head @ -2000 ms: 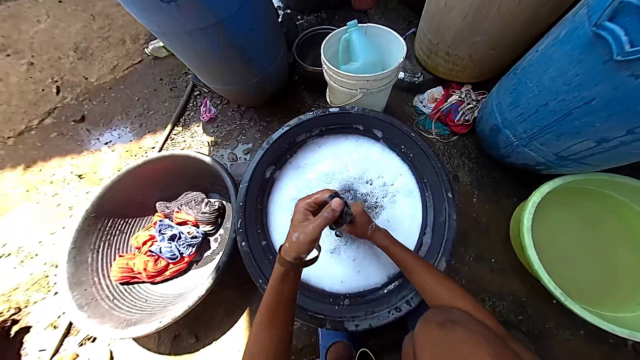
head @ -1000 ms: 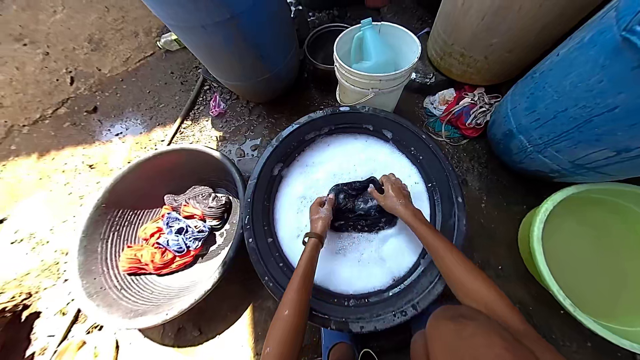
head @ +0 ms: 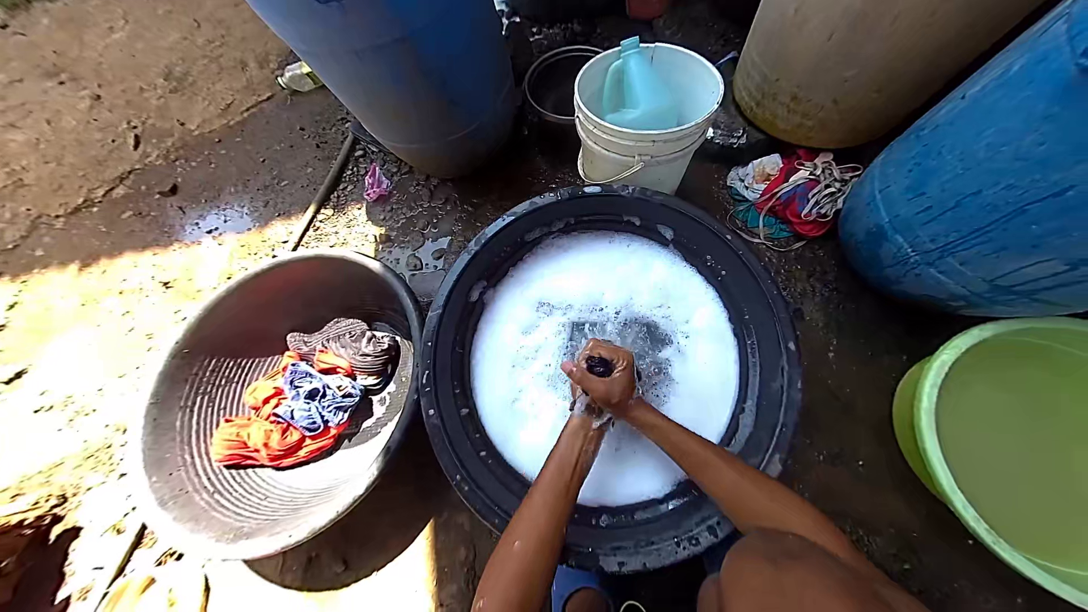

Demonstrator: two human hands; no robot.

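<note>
A round black tub point(head: 769, 408) of white suds stands in front of me. Over its middle, my right hand point(head: 605, 378) is closed around a bunched dark cloth point(head: 599, 366), a bit of which pokes out at the top of the fist. My left hand point(head: 588, 406) is just below and mostly hidden behind the right; it seems to grip the lower part of the same cloth. To the left, a grey ribbed basin point(head: 195, 408) holds orange cloth point(head: 268, 442), a blue patterned cloth point(head: 316, 398) and a grey knitted piece point(head: 348, 344).
Beyond the tub stand a white bucket point(head: 637, 161) with a light-blue plastic jug point(head: 637, 89) inside, and a blue barrel point(head: 425, 76). Another blue barrel point(head: 977, 187), a pile of cloths point(head: 799, 195) and a green basin point(head: 935, 408) of water are on the right.
The dark cloth, spread between both hands a second ago, is now bunched up. My hands have come together, the right one moving leftward onto the cloth.
</note>
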